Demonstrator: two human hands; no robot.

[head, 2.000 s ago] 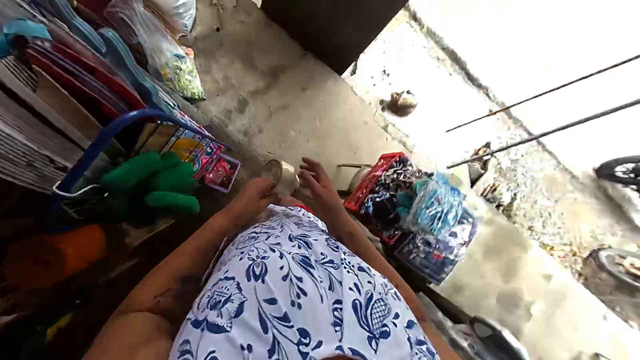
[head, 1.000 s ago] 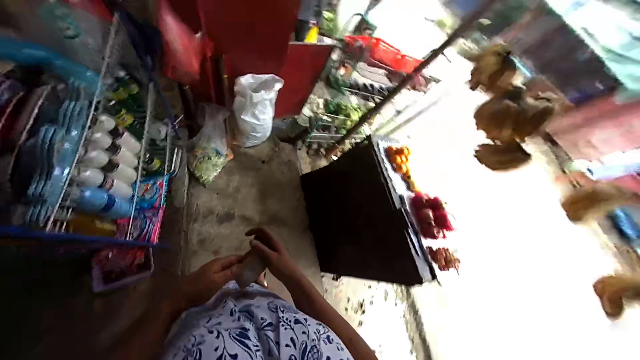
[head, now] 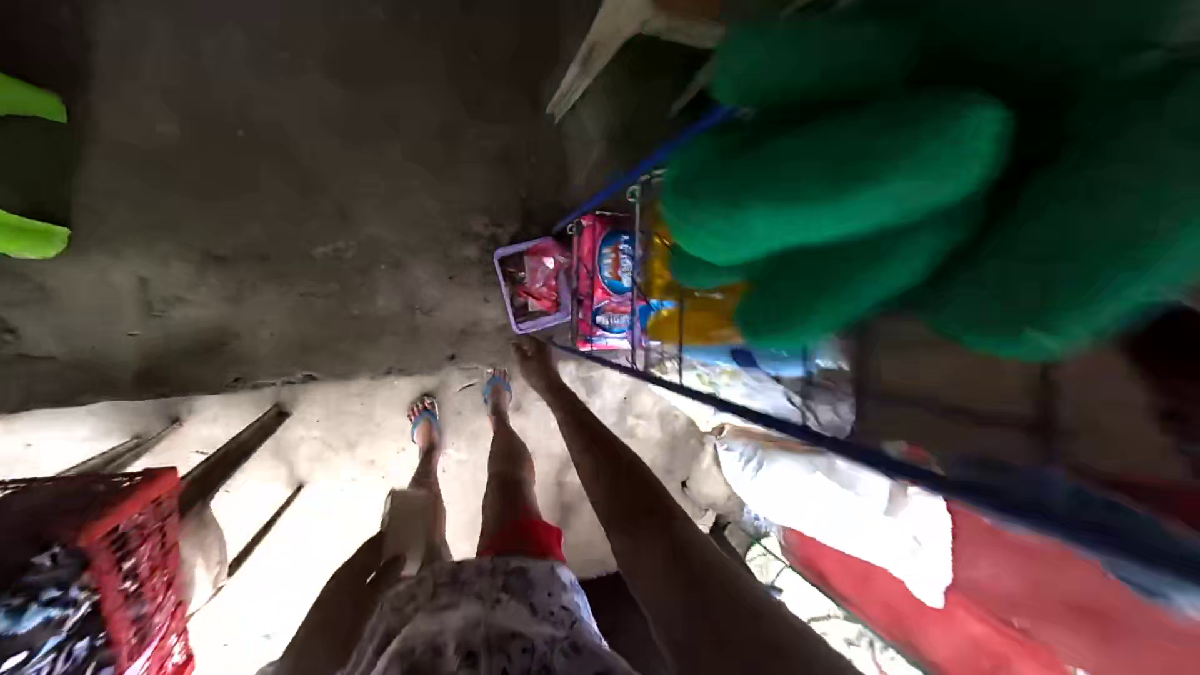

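Note:
A pale, blurred object (head: 407, 525), perhaps a container, is in my left hand (head: 382, 555), low in the view in front of my leg. My right arm stretches forward, and its dark, blurred hand (head: 536, 364) is at the near corner of a small lilac plastic basket (head: 507, 292). Whether it touches the rim or holds anything cannot be told. Red plastic packets (head: 544, 277) lie in that basket. Beside it, pink and blue printed packs (head: 609, 281) stand in a blue wire rack (head: 656, 377).
Large green fuzzy objects (head: 834, 178) overhang the rack at upper right. A red plastic crate (head: 141, 572) with packets is at lower left. A white sack (head: 844, 506) lies at right. Concrete floor (head: 281, 234) spreads ahead, and my sandalled feet (head: 459, 403) stand on its lighter part.
My hands were close together around a small object; now they are apart, with my right arm reaching out to the lilac basket. The view has swung strongly round to the rack.

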